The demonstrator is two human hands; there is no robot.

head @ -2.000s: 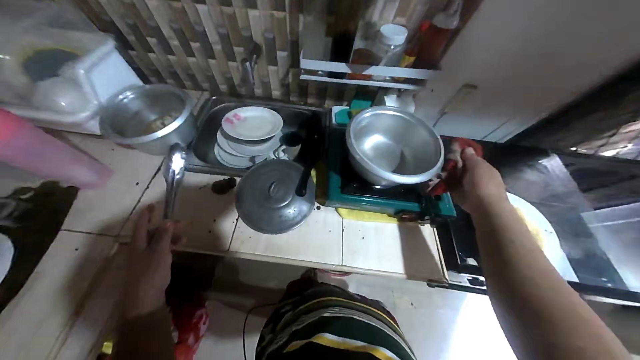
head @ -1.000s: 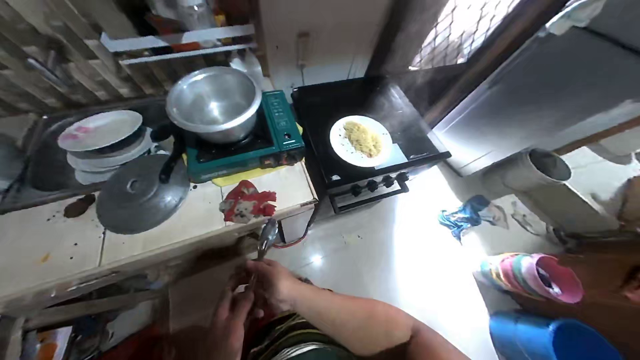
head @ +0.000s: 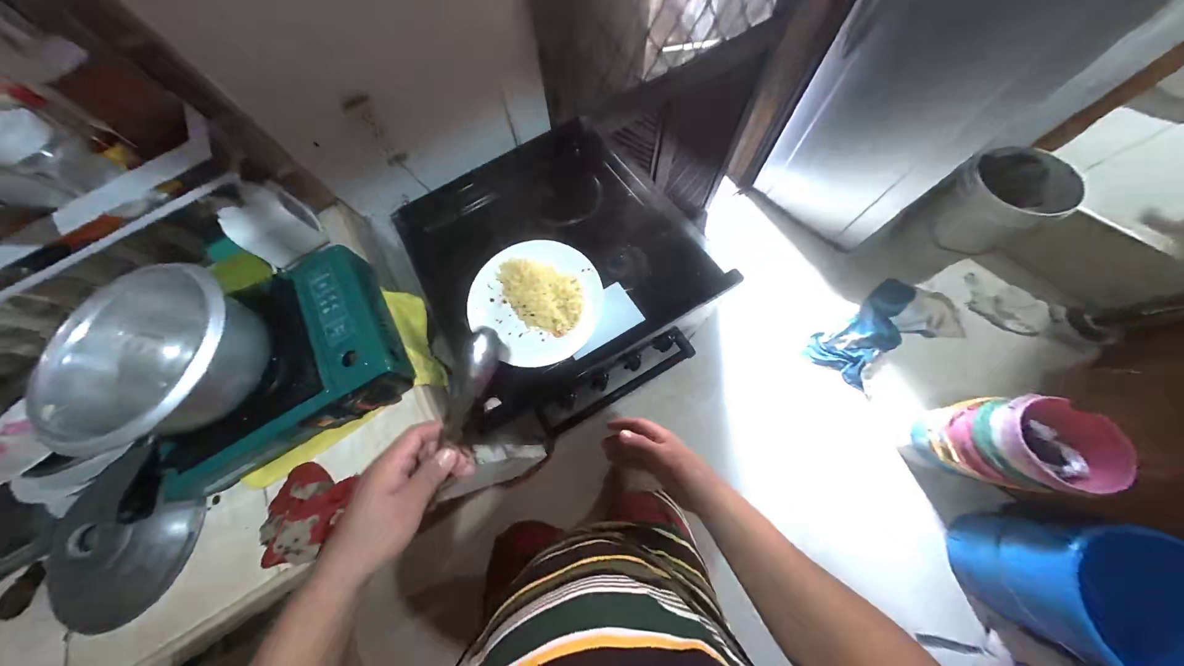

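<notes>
My left hand [head: 412, 481] grips the handle of a metal serving spoon [head: 479, 363], whose bowl is by the lower left rim of a white plate [head: 481, 305]. Yellow rice-like food [head: 541, 294] lies heaped on that plate, which rests on the black stove top [head: 564, 203]. Before the stove's front, my right hand [head: 652, 450] is held in the air with fingers apart and nothing in it. A silver metal pot [head: 129, 356] sits on a green portable gas burner [head: 347, 319] at the left. Near my left wrist lies a red patterned cloth [head: 301, 518].
A round metal lid [head: 129, 564] lies on the tiled counter [head: 231, 527]. The stove's front rail and knobs [head: 632, 363] face me. On the floor at the right are a blue cloth [head: 860, 333], a pink bucket [head: 1082, 444] and a blue drum [head: 1054, 564].
The view has swung right to the stove. The spoon, in my left hand at first, then near both hands, is now in my left hand by the plate. My right hand let go of the red cloth earlier.
</notes>
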